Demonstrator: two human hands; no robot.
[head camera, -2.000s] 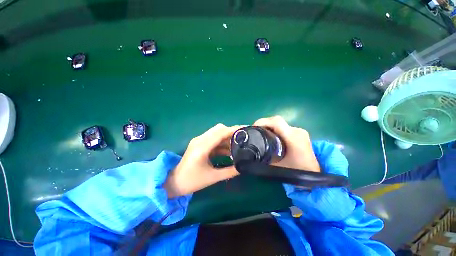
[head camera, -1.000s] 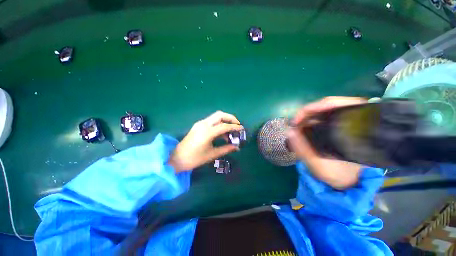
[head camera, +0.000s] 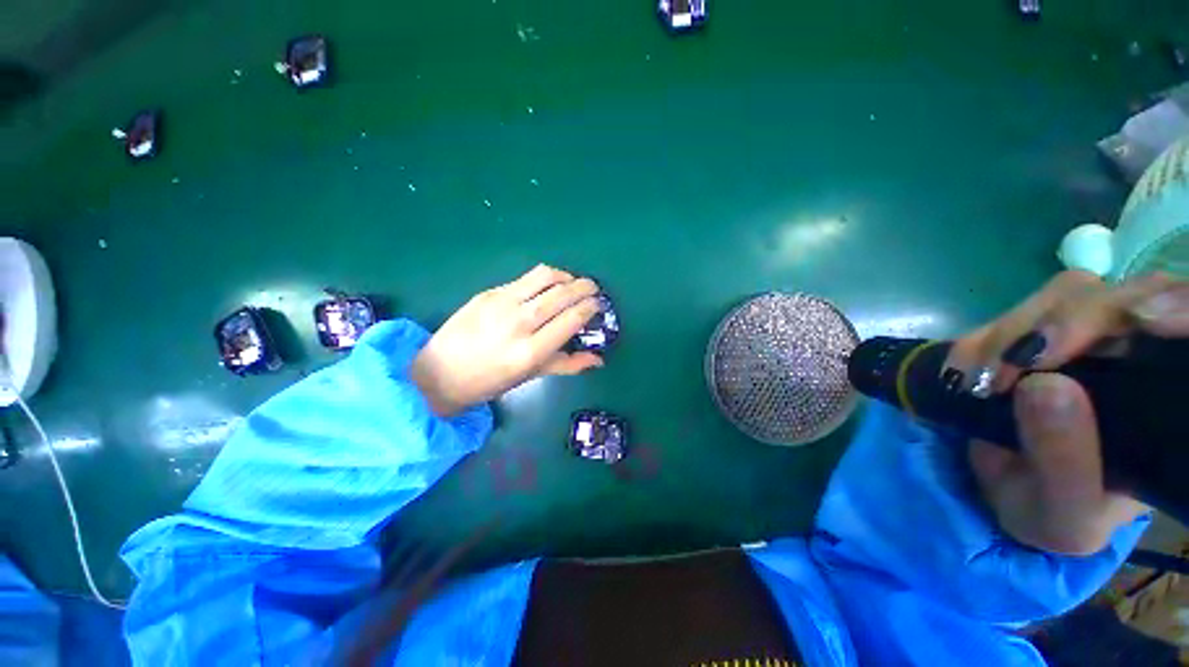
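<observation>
My left hand (head camera: 515, 336) holds a small black squarish electronic unit (head camera: 599, 323) between its fingers on the green mat; the fingers cover its left part. Another unit (head camera: 599, 437) lies just below it. My right hand (head camera: 1063, 404) grips a black electric screwdriver (head camera: 932, 378) with a thin yellow ring. The screwdriver lies nearly level, its nose pointing left at the right edge of a round, silver-grey, dimpled screw dish (head camera: 784, 368). Whether its tip touches the dish cannot be told. Its rear is cut off by the right edge.
Two units (head camera: 244, 341) lie left of my left hand. Several more stand spaced along the back, one at the top edge (head camera: 682, 13). A white fan (head camera: 24, 319) with a cable is far left. A pale green fan (head camera: 1160, 215) and a clear bag (head camera: 1150, 136) are far right.
The screwdriver went from upright between both hands to level over the dish's right side, and its nose now shows. The dish and lower unit came into sight. The view has shifted.
</observation>
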